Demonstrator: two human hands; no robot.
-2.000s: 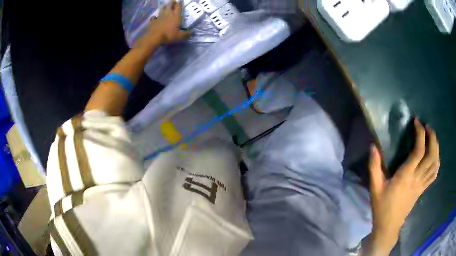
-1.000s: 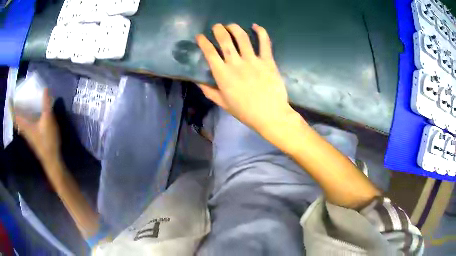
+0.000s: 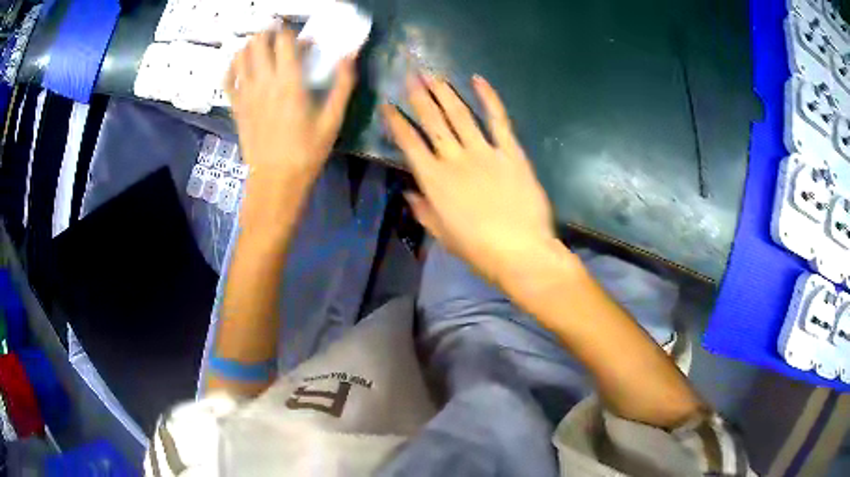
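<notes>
My left hand [image 3: 289, 102] is over the worktop's left part, beside a white housing piece [image 3: 334, 39] that is blurred. The piece lies between thumb and fingers; the grip is too blurred to tell. White slotted pieces [image 3: 182, 76] stand in rows at the left edge, partly behind my left hand. My right hand [image 3: 471, 177] rests flat, fingers spread, on the dark green worktop [image 3: 596, 102] near its front edge, and holds nothing.
White pieces with metal pins [image 3: 809, 205] lie on a blue mat [image 3: 741, 298] at right. Below left, more slotted pieces [image 3: 216, 172] lie in a bin with a plastic liner [image 3: 140, 140]. A black panel [image 3: 140, 270] is in the bin. Another blue sheet [image 3: 82, 47] is at far left.
My left hand has moved from the bin up onto the worktop, with a white piece beside its fingers. My right hand stays on the worktop. The black panel now shows in the bin.
</notes>
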